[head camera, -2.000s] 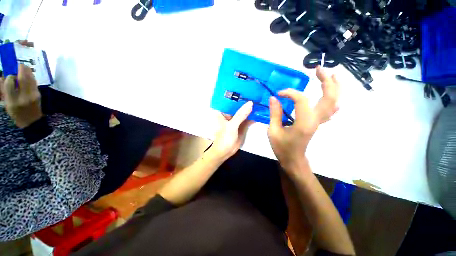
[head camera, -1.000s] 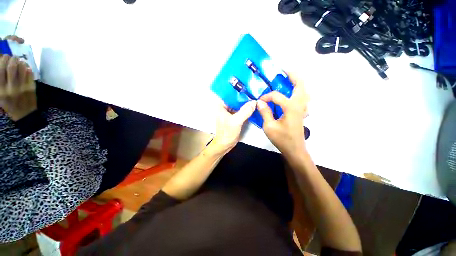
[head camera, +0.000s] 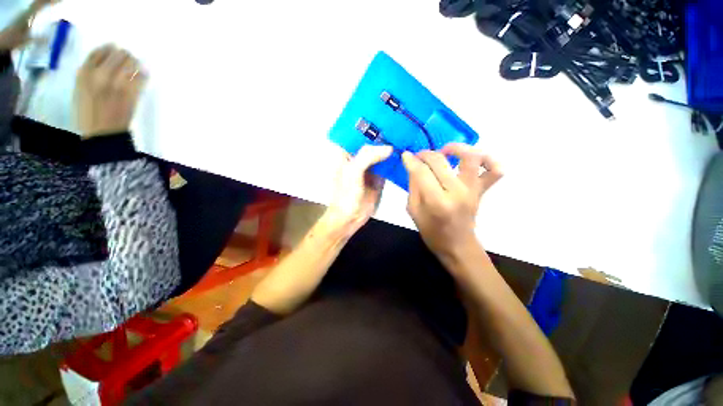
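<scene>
A blue blister tray (head camera: 400, 87) is tilted over the white table in front of me. Two silver and black USB plugs (head camera: 367, 128) lie in its slots, and the black cable (head camera: 418, 123) runs from them towards my fingers. My left hand (head camera: 357, 186) holds the tray's near left edge, thumb on top. My right hand (head camera: 445, 194) is at the tray's near right part, thumb and fingertips pinched together on the cable. The rest of the cable loop is hidden by my fingers.
A tangled pile of black cables (head camera: 555, 47) lies at the far right, beside deep-blue trays (head camera: 704, 55). A grey basket (head camera: 709, 230) stands at the right edge. At left, a neighbour's hand (head camera: 109, 89) rests over the table. A red stool (head camera: 139, 361) and an open carton (head camera: 602, 333) are below.
The tray turned and moved slightly away from me from two seconds ago. My right hand closed in from spread fingers onto the cable. The neighbour's arm moved right.
</scene>
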